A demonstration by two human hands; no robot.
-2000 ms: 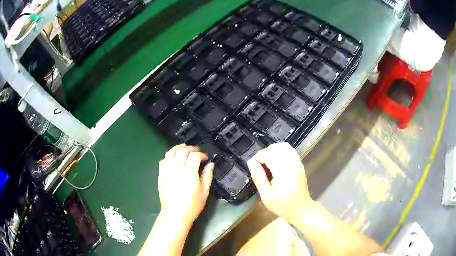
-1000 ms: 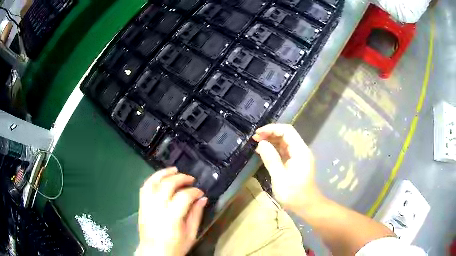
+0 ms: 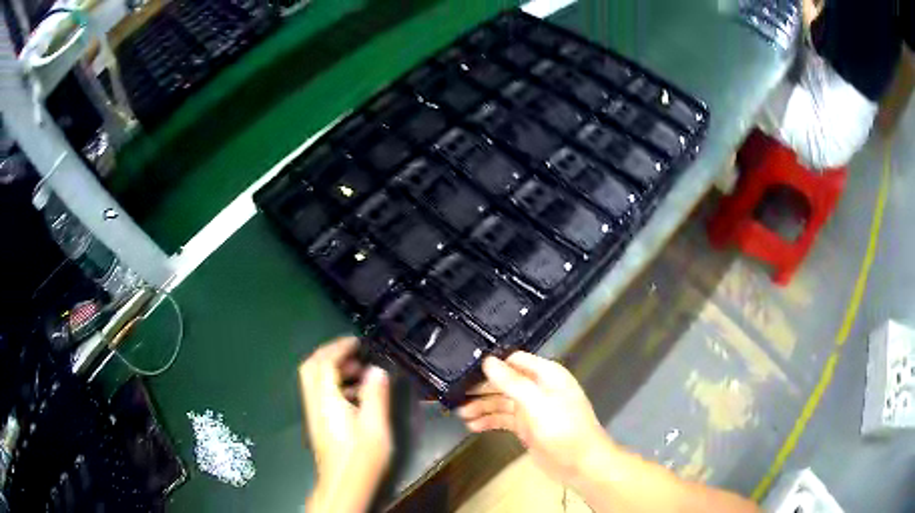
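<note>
A large glossy black blister tray (image 3: 396,331) lies on the green bench, its pockets filled with black phone housings (image 3: 502,245). My right hand (image 3: 537,406) grips the tray's near corner, thumb on top and fingers under the edge. My left hand (image 3: 346,416) is beside the tray's near left edge, fingers curled and slightly blurred; I cannot tell whether it touches the tray or holds something. A pile of tiny whitish parts (image 3: 221,448) lies on the bench to the left of my left hand.
A dark phone (image 3: 145,431) lies left of the pile. A thin cable loop (image 3: 181,331) is behind it. Another black tray (image 3: 191,60) is at the back left. A white rail (image 3: 216,240) runs behind the tray. A red stool (image 3: 783,205) and part of a person are at the right.
My right hand has moved from near the tray's front edge to grip its near corner. My left hand has come off the nearest housings to beside the tray's edge. The camera view has shifted.
</note>
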